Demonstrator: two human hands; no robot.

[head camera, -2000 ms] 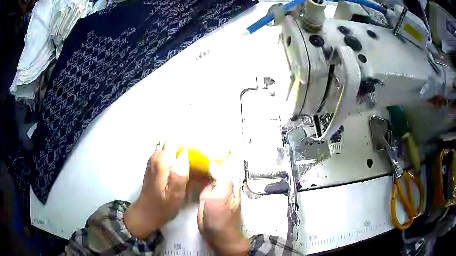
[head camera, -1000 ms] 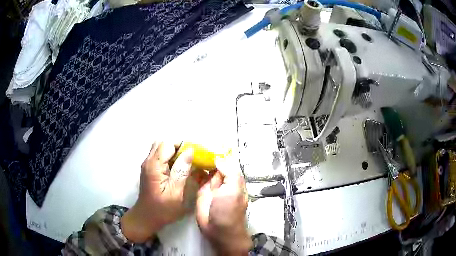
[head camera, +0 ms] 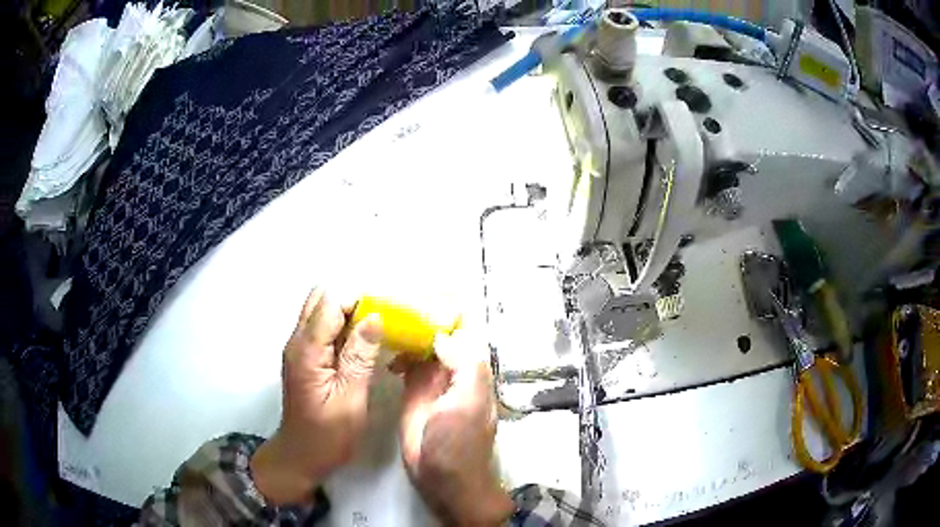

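A bright yellow, glossy, palm-sized thing, perhaps a tape roll [head camera: 402,327], is held above the white table, left of the needle area. My left hand [head camera: 335,386] grips its left end between thumb and fingers. My right hand [head camera: 448,417] holds its right end with the fingertips. The fingers hide part of it, so its full shape cannot be told. Both hands are bare, with checked sleeves at the wrists.
The white sewing machine [head camera: 660,165] stands to the right, with a long silvery piece [head camera: 588,412] reaching the table edge. Orange-handled scissors [head camera: 825,412] and a green-handled tool [head camera: 809,268] lie right. Patterned navy cloth [head camera: 196,165] and a white bundle [head camera: 82,124] lie left.
The view has shifted slightly. The yellow thing shows more fully between the fingertips than two seconds ago, and my left fingers stand more upright. Both hands still hold it.
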